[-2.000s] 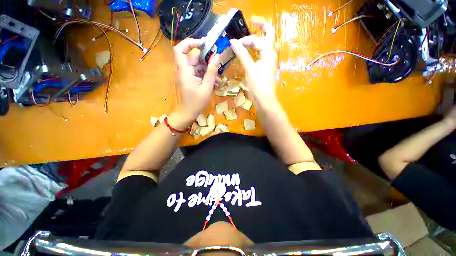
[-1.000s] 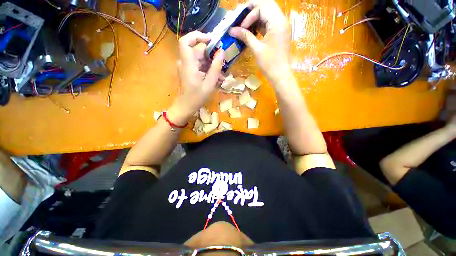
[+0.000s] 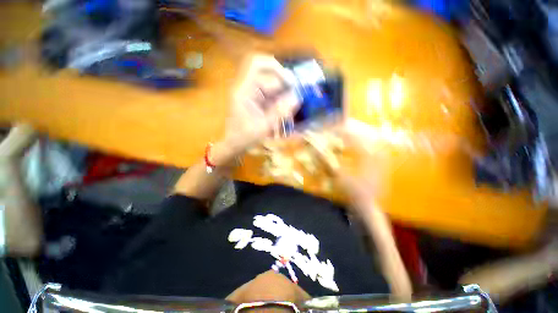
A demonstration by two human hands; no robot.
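The whole view is strongly blurred. My left hand grips a small black housing with a pale edge, at its left side above the orange table. A blue battery pack shows inside the housing. My right hand is a faint smear below and right of the housing; its fingers and whether they touch it cannot be made out. Pale backing scraps lie on the table below the hands.
Blurred part-built units are heaped at the left and right on the orange table. Blue shapes show at the far edge. Other people's arms show at the left and right edges.
The view has swung and blurred. The housing appears turned, with its open side more towards the camera. My right hand has moved from its upper right side to below right.
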